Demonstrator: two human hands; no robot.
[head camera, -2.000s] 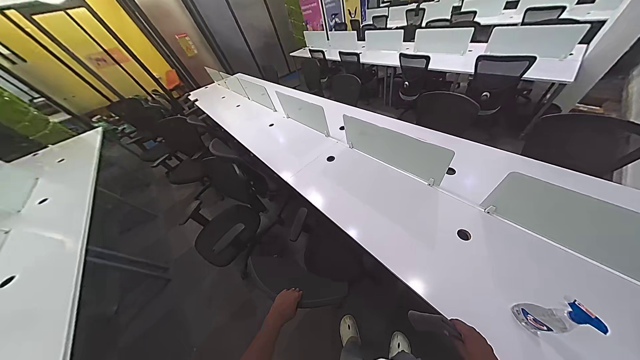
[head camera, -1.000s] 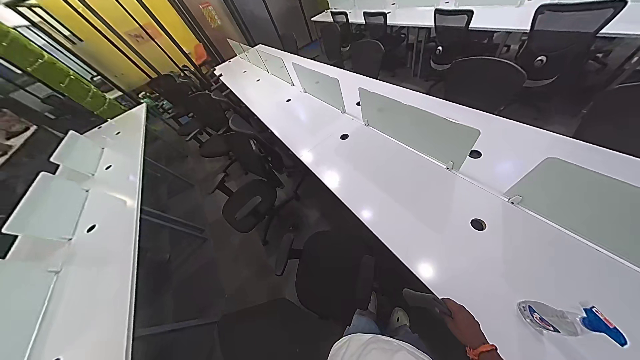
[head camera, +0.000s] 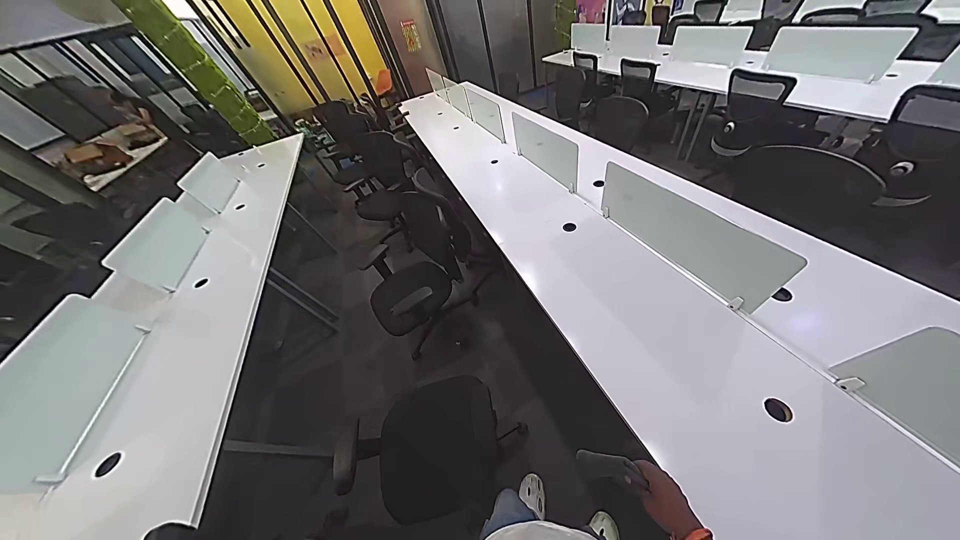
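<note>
My right hand is at the bottom right, beside the near edge of the long white desk. Its fingers are closed around a grey item, apparently a folded cloth, which sticks out to the left over the floor. An orange band circles that wrist. My left hand is not visible. A black office chair with armrests stands just left of my feet. Frosted divider panels run along the middle of the desk, and round cable holes pierce its top.
On the left runs another white desk with frosted panels. More black chairs line the aisle between the desks. Farther back at the right are mesh-backed chairs and another white desk row. A dark metal desk leg shows under the left desk.
My left hand, on a chair back two seconds ago, has left the view. That chair now stands farther left of the long desk. The spray bottle on the desk is out of view as the view shifts.
</note>
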